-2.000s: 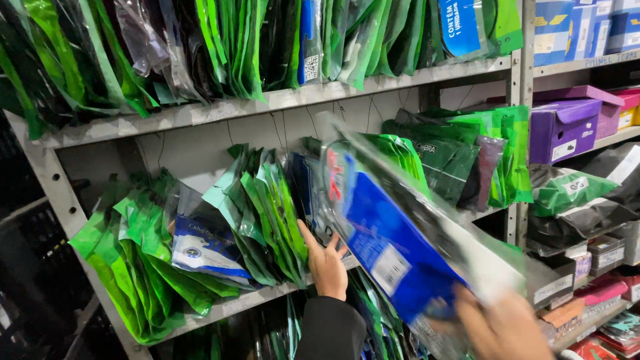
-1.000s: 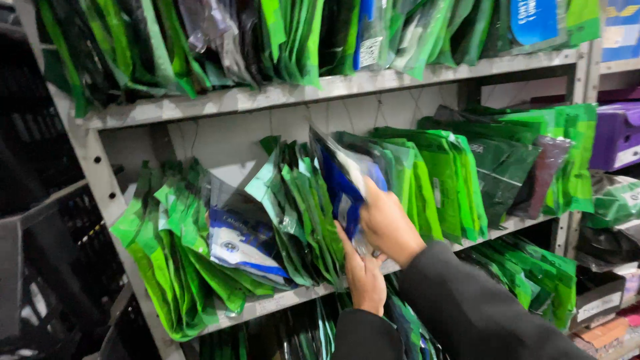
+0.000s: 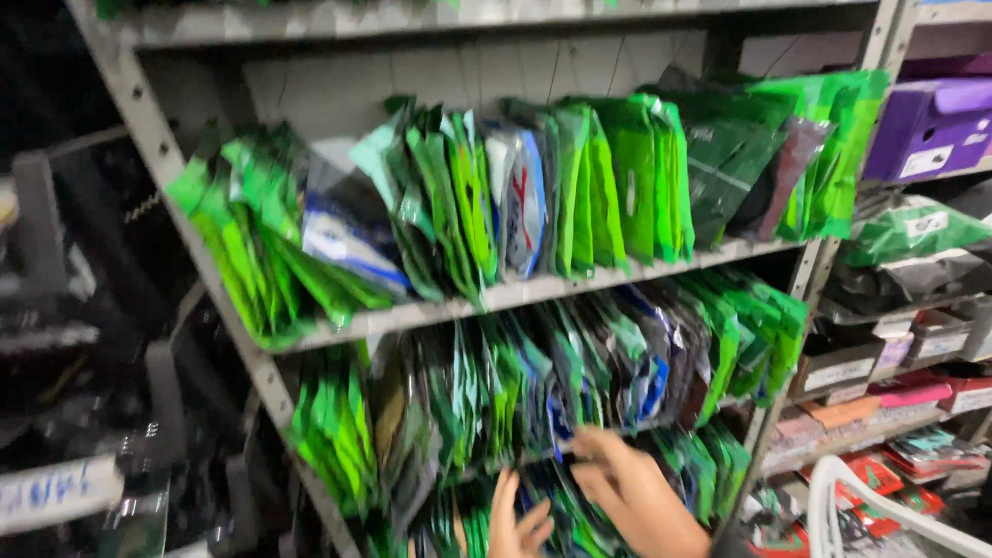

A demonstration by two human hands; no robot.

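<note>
Green plastic packets [image 3: 581, 194] stand upright in a row on the metal shelf [image 3: 434, 314]. Among them is a blue and white packet with red lettering [image 3: 525, 209]. Low in the view, my left hand [image 3: 518, 523] is near the packets of the lower shelves, fingers apart, with nothing seen in it. To its right, my right hand [image 3: 632, 488] is raised in front of the lower row of packets [image 3: 573, 372], blurred; whether its fingertips touch a packet I cannot tell. A blue and white clear packet [image 3: 349, 244] leans farther left on the upper row.
A perforated metal upright [image 3: 194, 232] bounds the rack on the left, with dark blurred items beyond it. On the right are a purple shoebox [image 3: 926, 128], bagged goods [image 3: 914, 232] and labelled boxes [image 3: 845, 376]. A white curved frame [image 3: 868, 496] stands at the lower right.
The blue packet, held in my hands earlier, now stands in the row, let go. Both hands have moved down to the lower shelves. The view has tilted downward.
</note>
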